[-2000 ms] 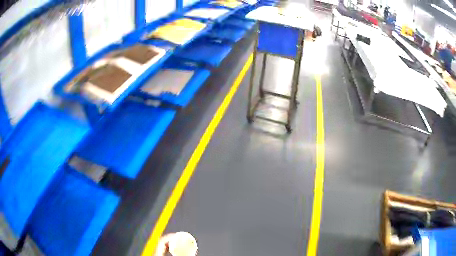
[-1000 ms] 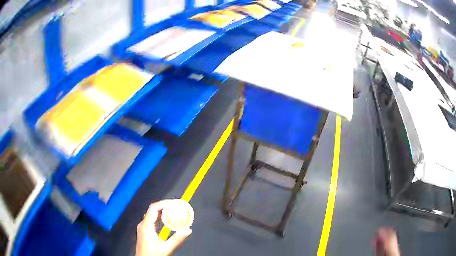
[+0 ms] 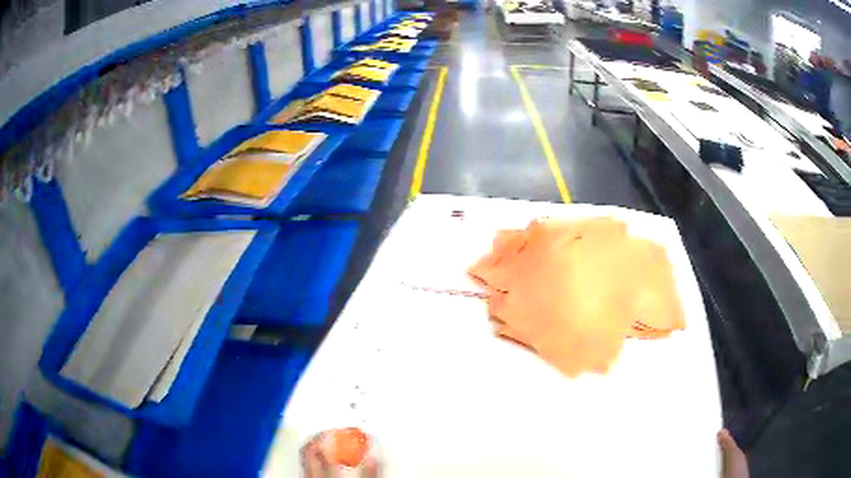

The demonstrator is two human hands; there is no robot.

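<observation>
My left hand is at the bottom edge, partly cut off, with its fingers around a small round cup. The cup shows orange inside and is over the near left part of the white-topped table. A loose pile of orange leather pieces lies on the table's right half, overlapping unevenly. My right hand is mostly cut off at the bottom. A few fingers show at the table's right edge; whether they grip it cannot be told.
Blue racks run along the left, holding yellow panels and a pale sheet. A long white-covered bench with dark pieces runs along the right. Grey floor with yellow lane lines lies beyond the table.
The table, ahead of me before, is now directly in front, and the orange pile shows clearly. The cup's orange inside now shows. My right hand has moved from beside the table to its right edge.
</observation>
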